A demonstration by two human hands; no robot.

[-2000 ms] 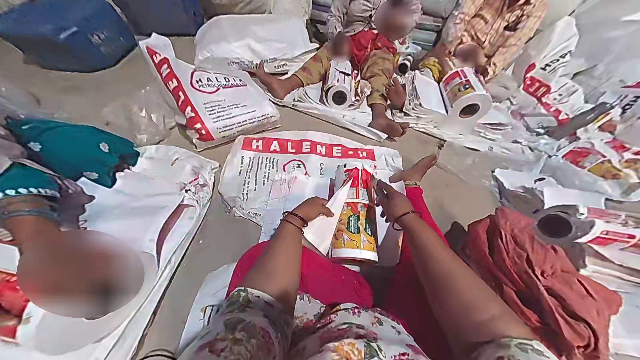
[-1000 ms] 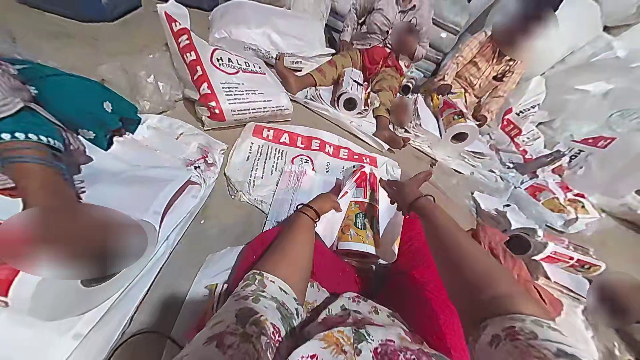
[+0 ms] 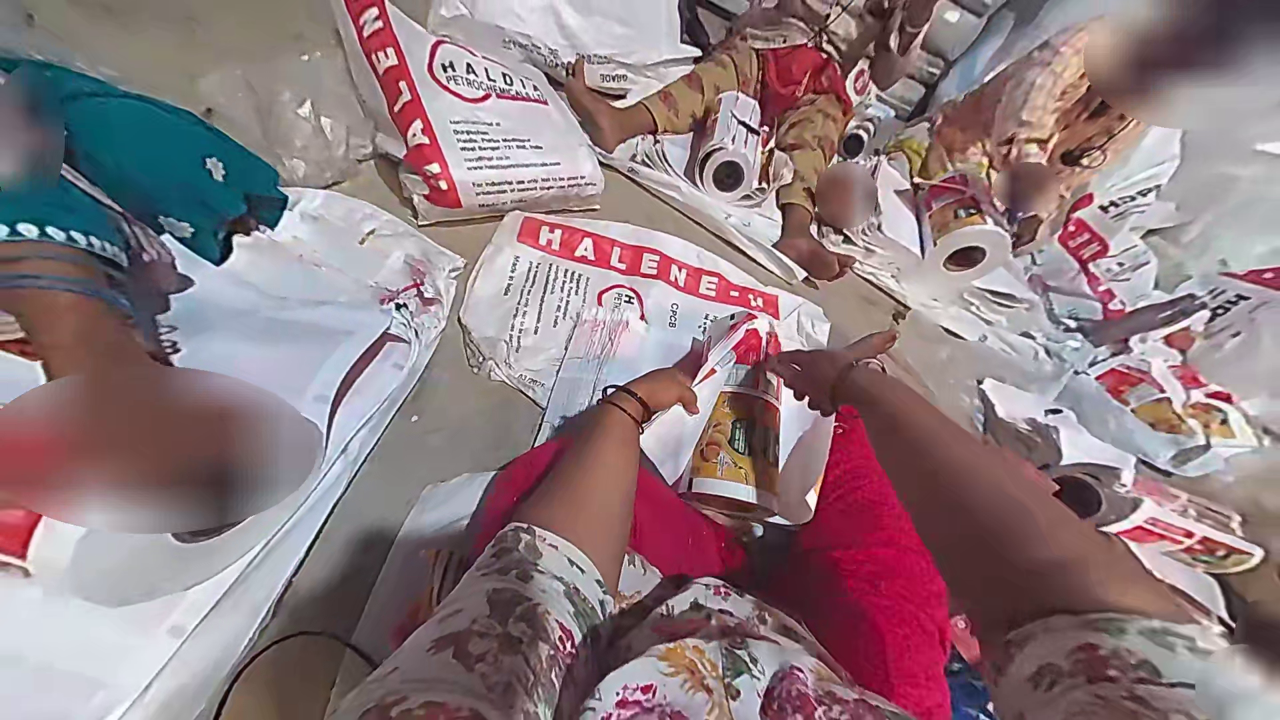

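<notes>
A roll of printed plastic film, yellow and red with a white band, lies between my legs. My left hand, with dark bangles at the wrist, grips the turned-back edge of the film at the roll's left side. My right hand lies against the upper right of the roll, thumb spread; its fingertips are partly hidden at the film, and whether they pinch it cannot be told. Under the roll and beyond it lies a flat white woven sack with a red printed band.
At the left, a person's blurred arm in a teal sleeve is over a large white sheet. A filled white sack stands ahead. Other people sit at the upper right with film rolls. More rolls and film lie at the right.
The view has shifted since the earlier frames. My right hand was on the film at first, then held with its fingers spread beside the roll; now it is back against the roll's upper right.
</notes>
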